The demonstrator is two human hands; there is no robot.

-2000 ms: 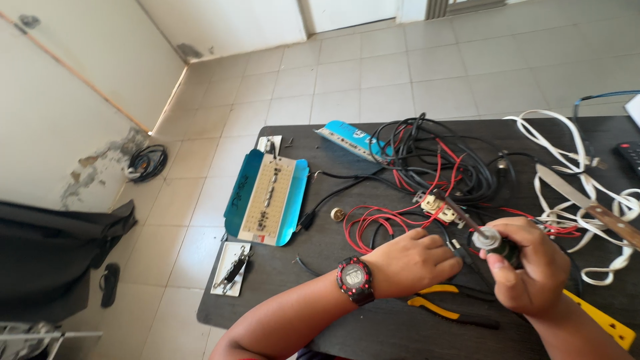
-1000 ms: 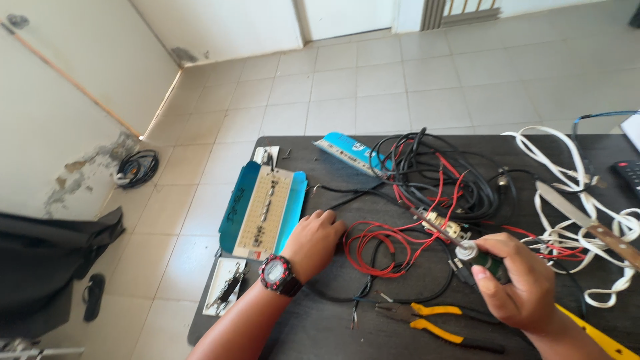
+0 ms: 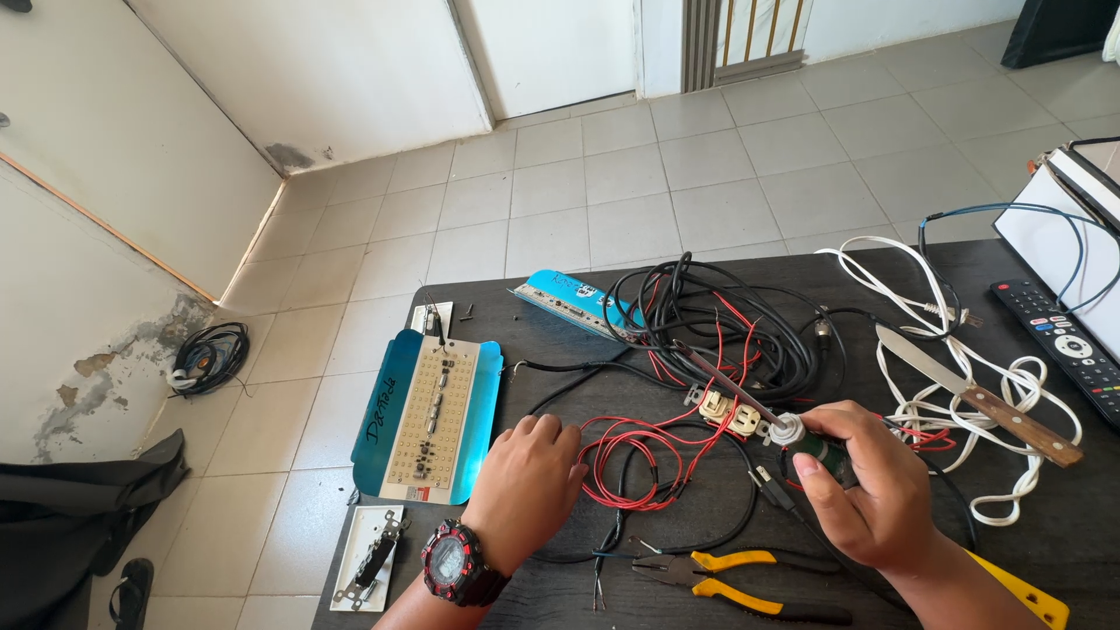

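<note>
My right hand (image 3: 871, 490) grips a screwdriver (image 3: 787, 430) by its dark green handle, its long shaft slanting up to the left over a cream electrical outlet (image 3: 731, 415). My left hand (image 3: 532, 477), back upward and wearing a black and red watch, is at the right edge of an LED board on a blue metal plate (image 3: 433, 420); its fingertips are partly hidden, and whether it holds anything cannot be told. Right of it lies a coil of red wire (image 3: 634, 464). Combination pliers (image 3: 709, 577) with yellow and black handles lie between the hands, near the front.
A black cable coil (image 3: 726, 332) and a second blue LED plate (image 3: 577, 302) are at the back. A knife (image 3: 989, 398) lies on a white cord (image 3: 1032, 376), beside a remote control (image 3: 1063, 341). A switch on a white plate (image 3: 372, 560) sits at the table's left edge.
My left hand has moved left from near the outlet to beside the blue LED plate, uncovering the pliers' jaws and the red wire. The right hand still holds the screwdriver.
</note>
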